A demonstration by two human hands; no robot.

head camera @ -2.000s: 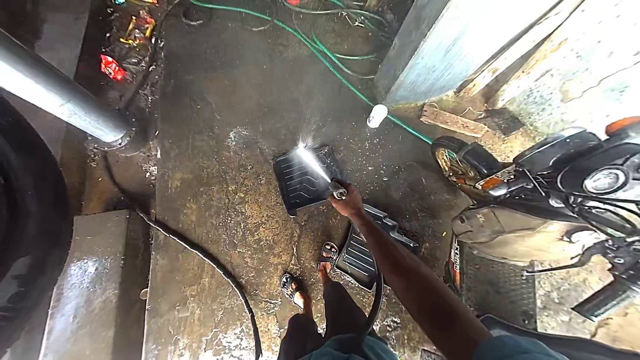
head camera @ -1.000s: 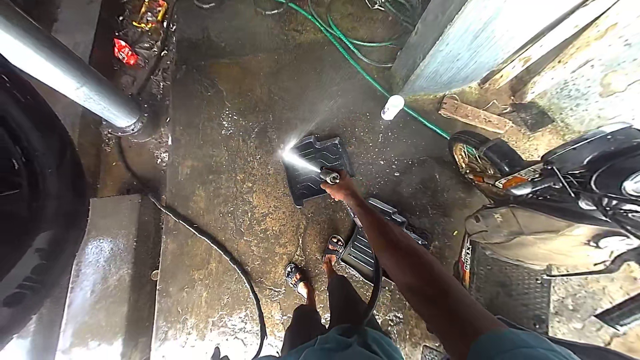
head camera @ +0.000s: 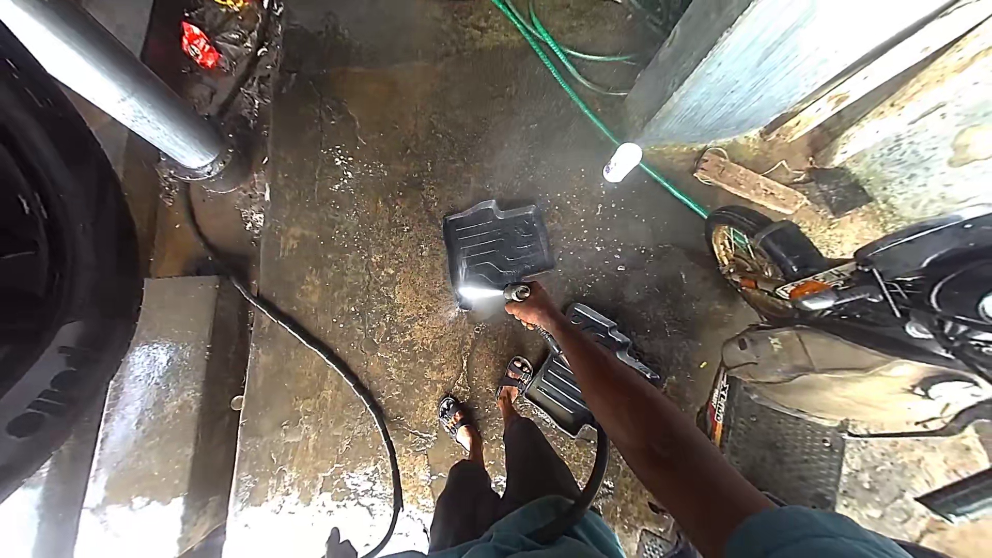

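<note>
My right hand (head camera: 533,307) grips a spray gun (head camera: 517,292) with a black hose (head camera: 595,473) running back from it past my side. A bright white jet of water leaves its nozzle to the left, over the lower left corner of a black ribbed floor mat (head camera: 500,242) lying on the wet concrete. A second black floor mat (head camera: 559,391) lies partly beneath my forearm, beside my sandalled foot. Only a dark blurred shape at the bottom edge, possibly my left hand (head camera: 339,544), shows on the other side; whether it holds anything is unclear.
A black hose (head camera: 333,356) curves across the concrete at left, near a metal pole (head camera: 132,85) and a large tyre (head camera: 62,256). A green hose (head camera: 573,94), a white cylindrical container (head camera: 622,162) and a wooden piece (head camera: 750,182) lie ahead right. A motorcycle (head camera: 891,287) stands at right.
The water jet has moved from the upper left part of the farther mat to its lower left corner, with my right hand still gripping the spray gun. That mat now lies turned differently.
</note>
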